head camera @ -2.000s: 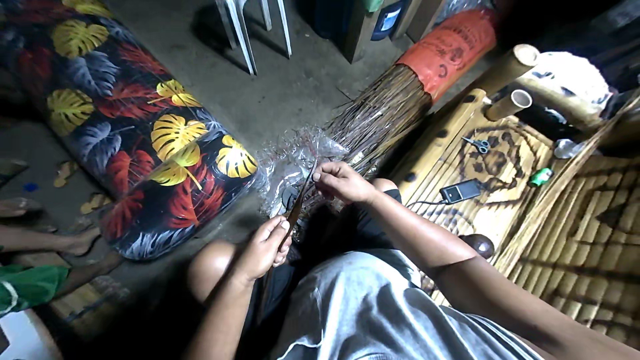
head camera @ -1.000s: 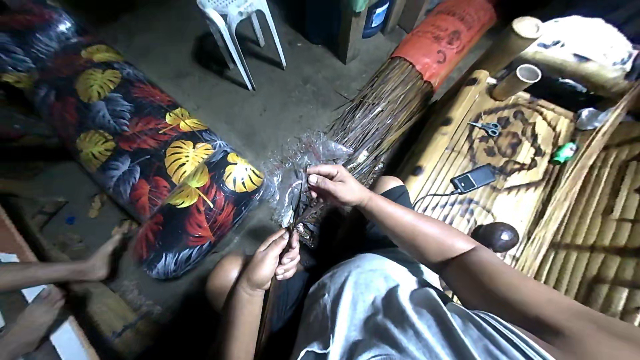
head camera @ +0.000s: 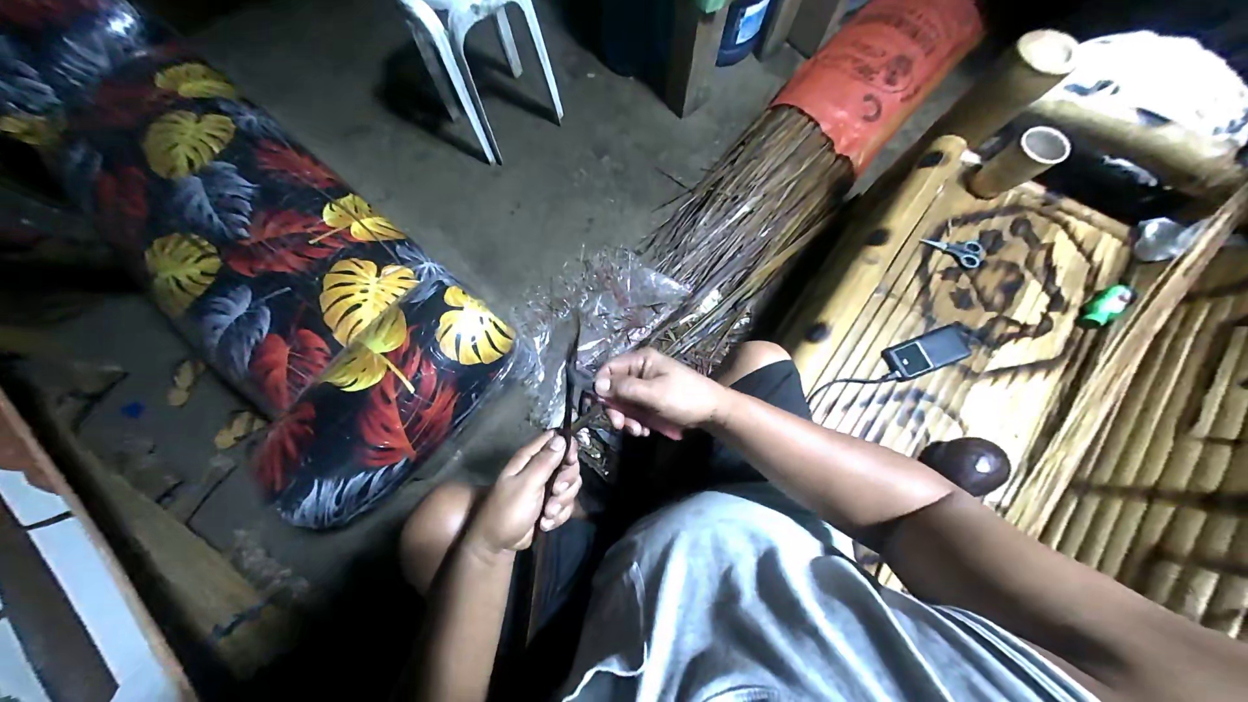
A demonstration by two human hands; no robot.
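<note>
My left hand [head camera: 533, 495] is closed around a thin dark stalk or strip [head camera: 538, 575], which runs down between my knees and rises above the fist. Just above and to the right, my right hand [head camera: 655, 390] pinches a dark, thin piece near the strip's upper part; whether it is a tool or a bent end of the strip cannot be told. Crumpled clear plastic [head camera: 609, 292] lies beyond both hands. A bundle of thin brown sticks [head camera: 751, 219], its far end in a red printed plastic sack [head camera: 882, 73], lies ahead to the right.
A leaf-patterned, plastic-wrapped roll [head camera: 292, 273] lies on the left. White plastic chair legs [head camera: 468, 88] stand ahead. On the bamboo bench [head camera: 877, 292] at right are small scissors [head camera: 955, 252], a corded black device [head camera: 926, 352], a green item [head camera: 1107, 305] and a dark round object [head camera: 965, 466].
Both hands stay close together on the thin dark material, with my right fingers shifting slightly. The other person's feet, seen at the left before, are out of view.
</note>
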